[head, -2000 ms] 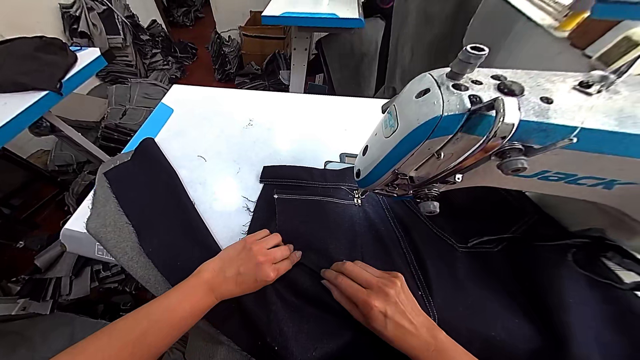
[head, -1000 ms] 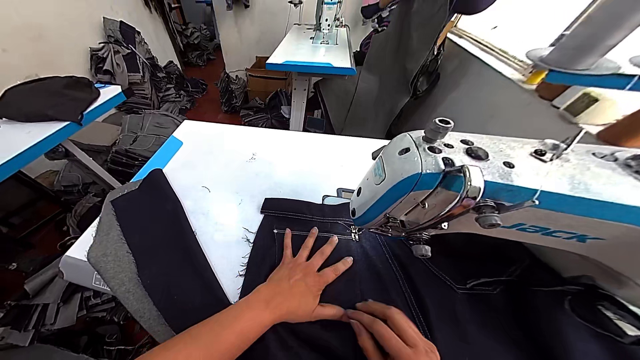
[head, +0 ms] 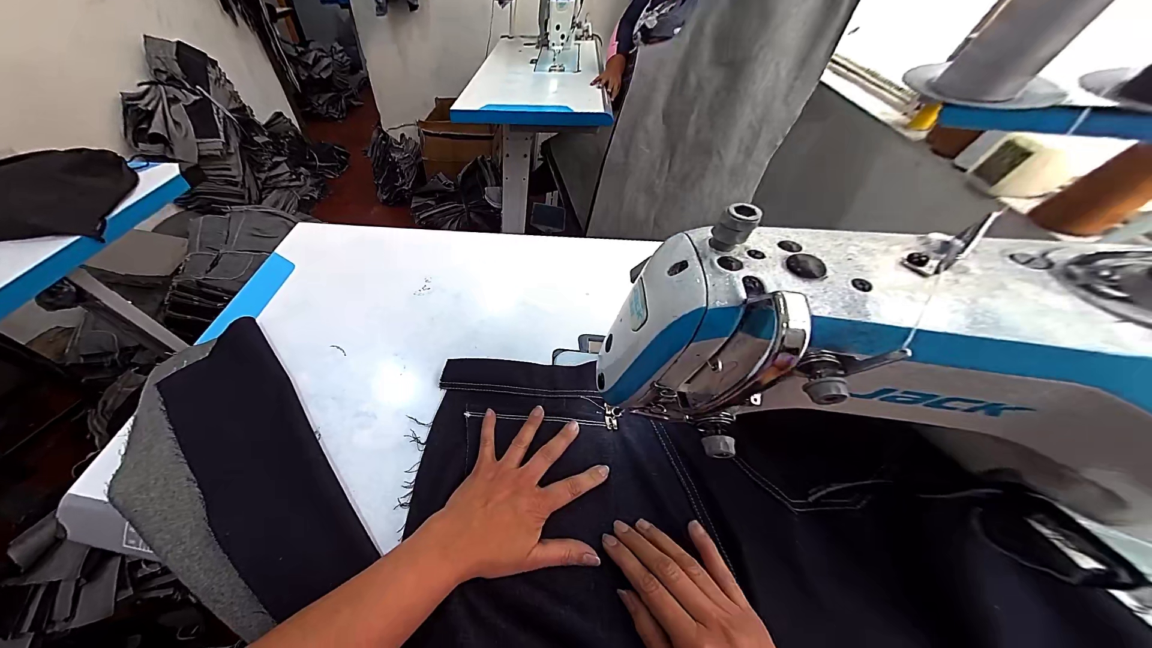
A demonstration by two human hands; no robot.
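Dark denim trousers (head: pixel 666 504) with light topstitching lie across the table under the presser foot (head: pixel 612 417) of a Jack sewing machine (head: pixel 864 324). My left hand (head: pixel 504 504) rests flat on the denim with its fingers spread, just below a line of stitching and left of the foot. My right hand (head: pixel 688 589) lies palm down on the cloth, lower and to the right, its fingers close together. Neither hand grips anything. Loose threads fray from the left edge of the cloth. The needle tip cannot be made out.
A navy strip of denim (head: pixel 261 468) with grey cloth (head: pixel 180 495) hangs over the left side of the white table (head: pixel 405 297). Bundled cloth pieces (head: pixel 225 252) lie on the floor at left. Behind stands another sewing table (head: pixel 531 85), with a person's hand (head: pixel 612 76) at its edge.
Two seconds ago my left hand was bunched at the cloth; it has since spread flat on it. My right hand stays beside it on the denim. The view has tilted up somewhat.
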